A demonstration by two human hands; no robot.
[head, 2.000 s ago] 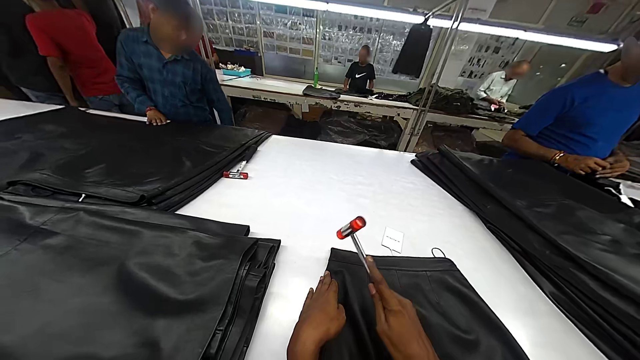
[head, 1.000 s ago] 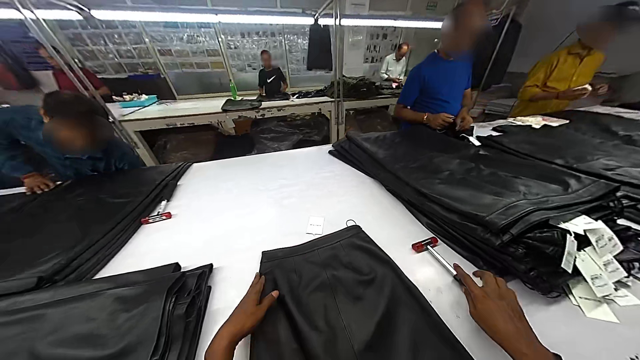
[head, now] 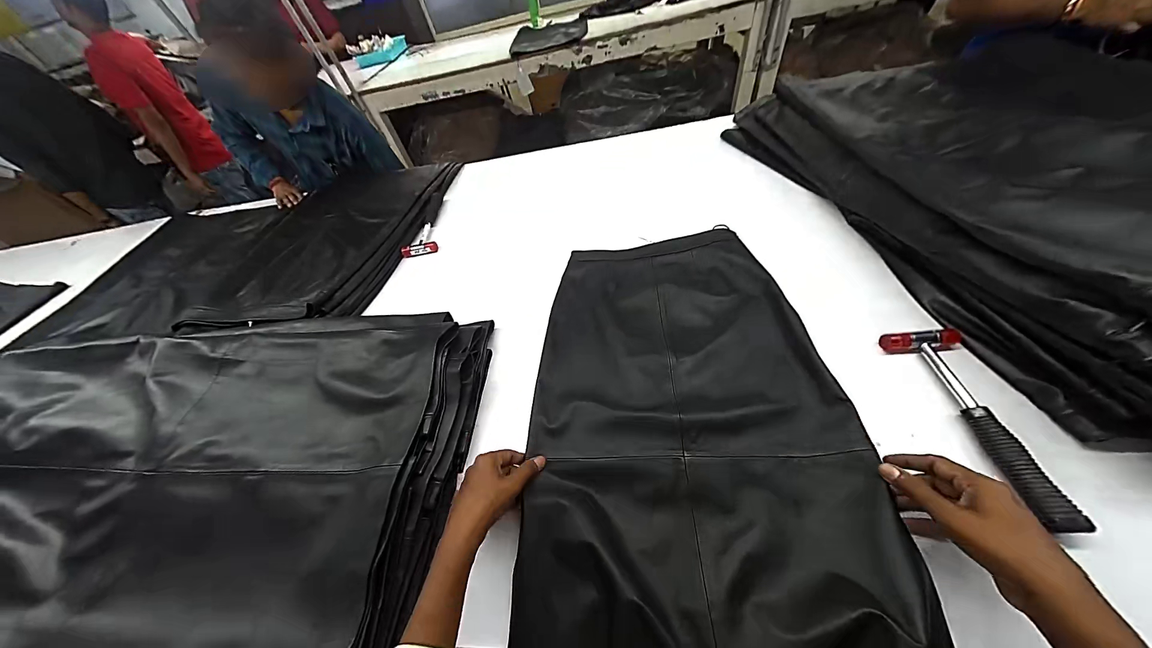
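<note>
A black leather skirt lies flat on the white table, its waistband at the far end and a thin loop at the waistband's right corner. My left hand pinches the skirt's left edge at the cross seam between thumb and fingers. At the right end of that seam, my right hand has its thumb and fingers on the edge. Just beyond my right hand rests a hammer with red faces, a metal shaft and a black ribbed grip; nothing holds it.
Stacked black leather pieces lie close on the left, with another pile behind. A second red-faced hammer touches that pile. More leather is heaped on the right. A person in a blue checked shirt leans over the far-left pile.
My right hand held the hammer two seconds ago; now the hammer lies on the table and that hand is at the skirt's right edge. The white tag beyond the waistband no longer shows.
</note>
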